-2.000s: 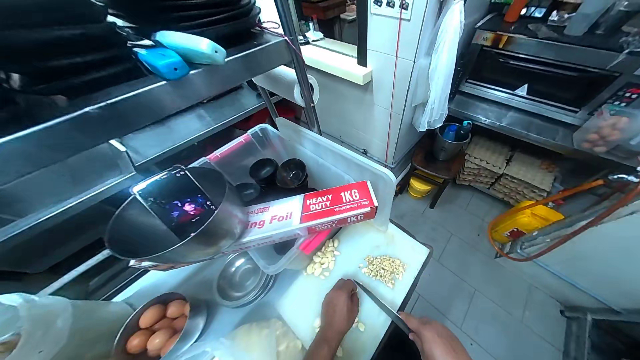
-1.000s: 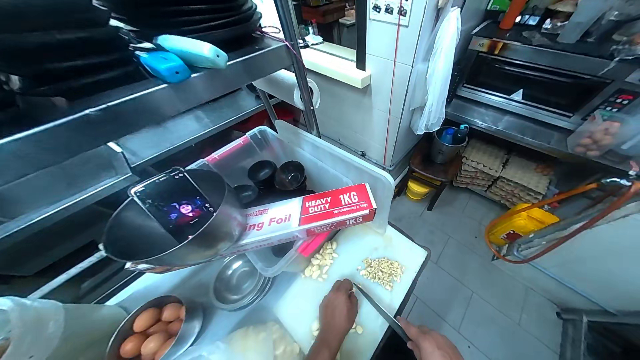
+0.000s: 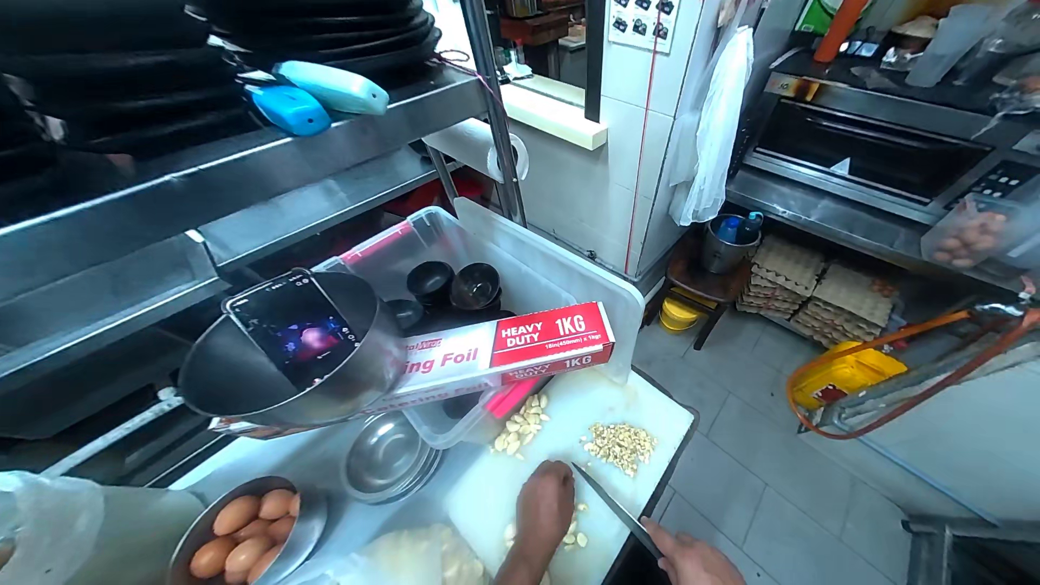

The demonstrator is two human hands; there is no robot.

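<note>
On a white cutting board [image 3: 597, 394], my left hand [image 3: 546, 500] rests with bent fingers beside the tip of a kitchen knife; whatever its fingertips cover is hidden. My right hand [image 3: 691, 556] grips the handle of that knife [image 3: 609, 500], its blade slanting up and left toward the left fingers. Whole peeled garlic cloves [image 3: 520, 426] lie in a pile at the board's upper left. Chopped garlic [image 3: 621, 447] forms a heap above the blade, to the right. A few more cloves [image 3: 575, 538] lie around the left wrist.
Left of the board stand stacked metal bowls [image 3: 390, 455], a bowl of brown eggs [image 3: 244, 540] and a plastic bag [image 3: 422, 556]. Behind them, a catering foil box [image 3: 504, 349] and a pan [image 3: 366, 357] holding a phone [image 3: 296, 329] rest over a clear plastic tub [image 3: 561, 276] with black bowls.
</note>
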